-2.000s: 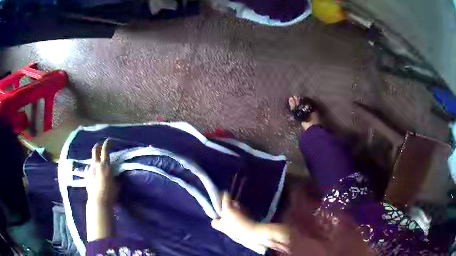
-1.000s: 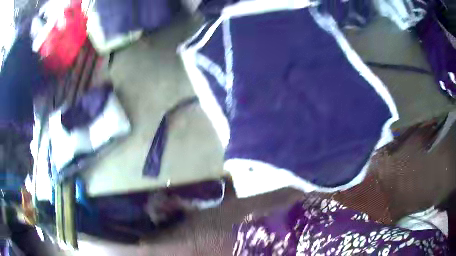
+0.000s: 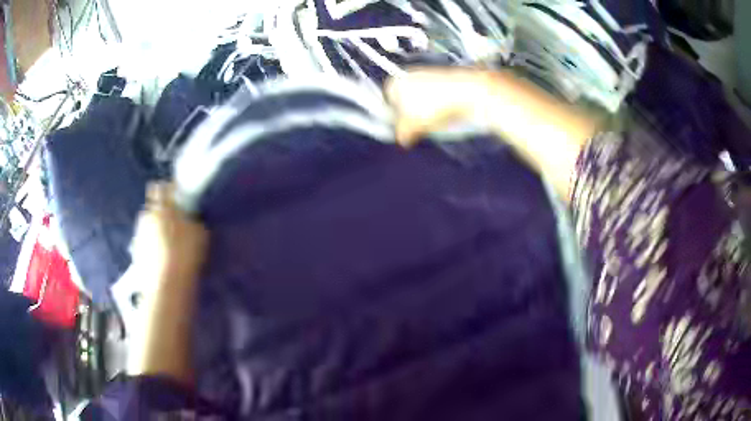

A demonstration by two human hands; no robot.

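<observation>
A large navy quilted jacket panel point(image 3: 387, 263) with a white wadding edge point(image 3: 272, 123) fills the middle of the view, blurred. My left hand point(image 3: 173, 247) is at its left edge, with the fingers closed on the cloth near the upper left corner. My right hand point(image 3: 428, 103) grips its top edge, right of the middle. The fingertips of both hands are blurred or partly hidden. The panel hides what lies under it.
A pile of navy pieces with white edges point(image 3: 354, 37) lies behind the panel along the top. Dark navy cloth point(image 3: 95, 189) hangs or lies at the left, with a red item point(image 3: 53, 284) below it. More purple cloth point(image 3: 679, 103) is at the upper right.
The view has swung from the floor, past a grey-green table, to the pile of pieces. Both hands, out of view one second ago, are now on a navy panel held close.
</observation>
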